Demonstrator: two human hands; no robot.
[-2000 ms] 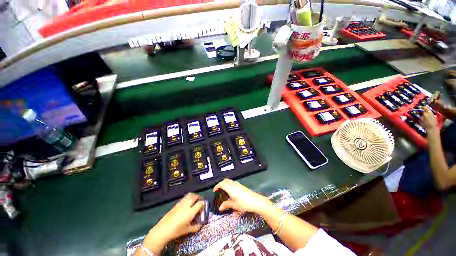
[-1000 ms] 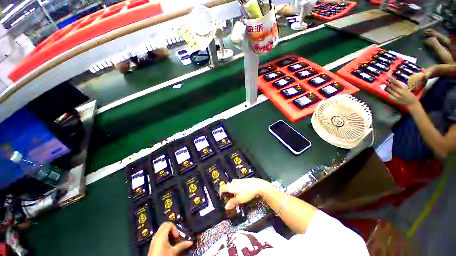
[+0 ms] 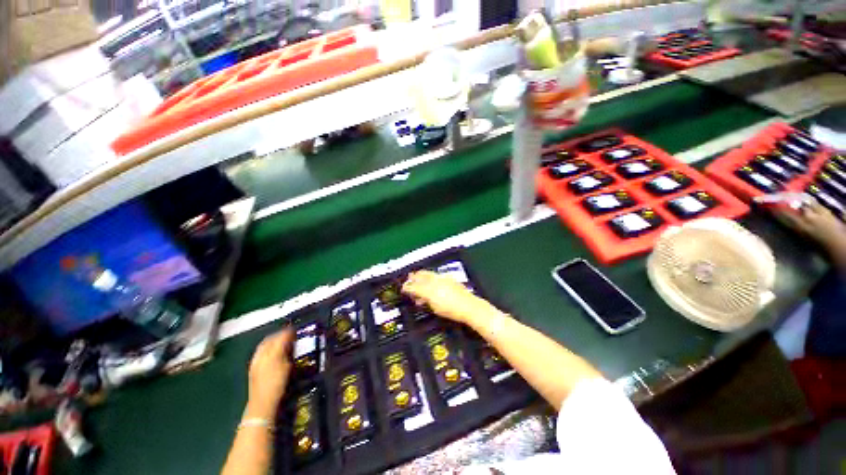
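The black phone tray (image 3: 371,356) lies in front of me, with closed black flip phones in two rows. The near row, such as this flip phone (image 3: 397,378), shows gold marks. In the far row, the leftmost phone (image 3: 307,345) shows a white label and the second phone (image 3: 345,324) shows gold marks. My left hand (image 3: 270,364) is at the tray's left side, its blurred fingertips beside the leftmost far phone. My right hand (image 3: 442,295) is over the far row, fingers down at the fourth pocket and partly hiding it. Whether either hand grips a phone cannot be told.
A smartphone (image 3: 599,294) and a round fan (image 3: 711,273) stand right of the tray. Red trays of phones (image 3: 594,221) lie behind, beside a white post (image 3: 524,172). A monitor (image 3: 116,250) and bottle (image 3: 139,301) are at left. Another person's hand (image 3: 809,218) is at far right.
Both hands have moved from the near side to the far row, my left hand to its left end. The second far phone showed a white label earlier and now shows gold marks.
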